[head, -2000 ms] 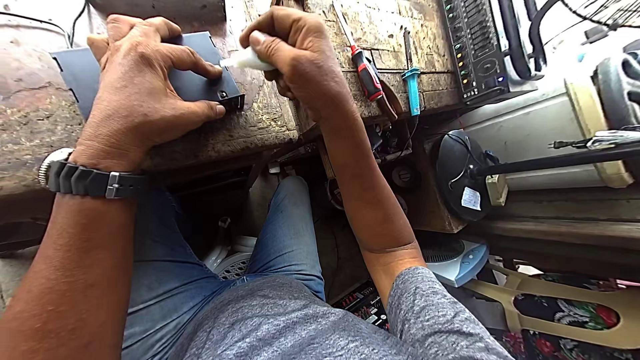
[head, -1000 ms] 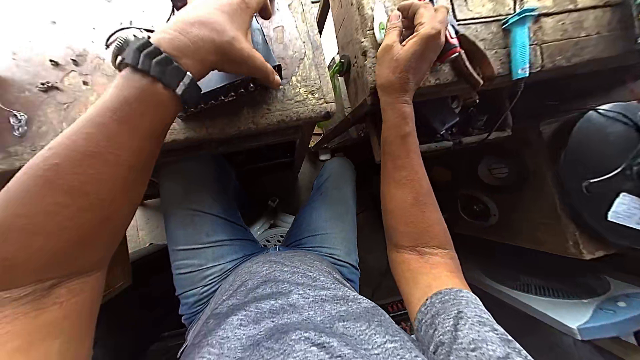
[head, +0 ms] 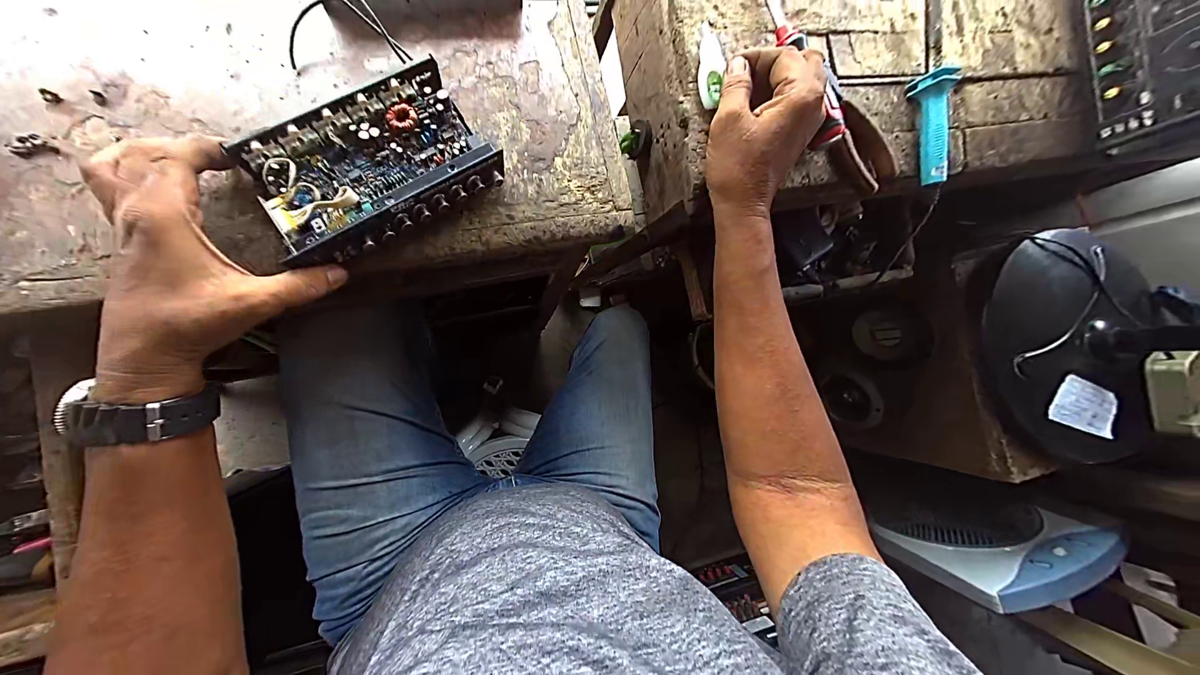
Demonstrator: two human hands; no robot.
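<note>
An uncovered electronic unit (head: pixel 375 159), its circuit board and a red-wound coil showing and a row of knobs along its near side, rests on the wooden bench. My left hand (head: pixel 178 244) spans its left end, thumb at the near corner and fingers at the far one. On the right-hand bench, my right hand (head: pixel 769 112) has its fingers bent beside a small white bottle (head: pixel 712 70) with a green mark; whether it touches the bottle I cannot tell. Just right of that hand lies a red-and-black-handled tool (head: pixel 832 122), partly hidden by the fingers.
A turquoise-handled tool (head: pixel 934 127) lies farther right, near a board with knobs (head: pixel 1139 75). Black cables (head: pixel 323 14) run behind the unit. A gap separates the two benches. Below right are a round black fan-like part (head: pixel 1064 347) and a speaker box (head: pixel 937 394).
My right hand has moved right, away from the unit, to the other bench; the white bottle it held earlier now shows beside it. The unit's inside has come into view. The view has shifted.
</note>
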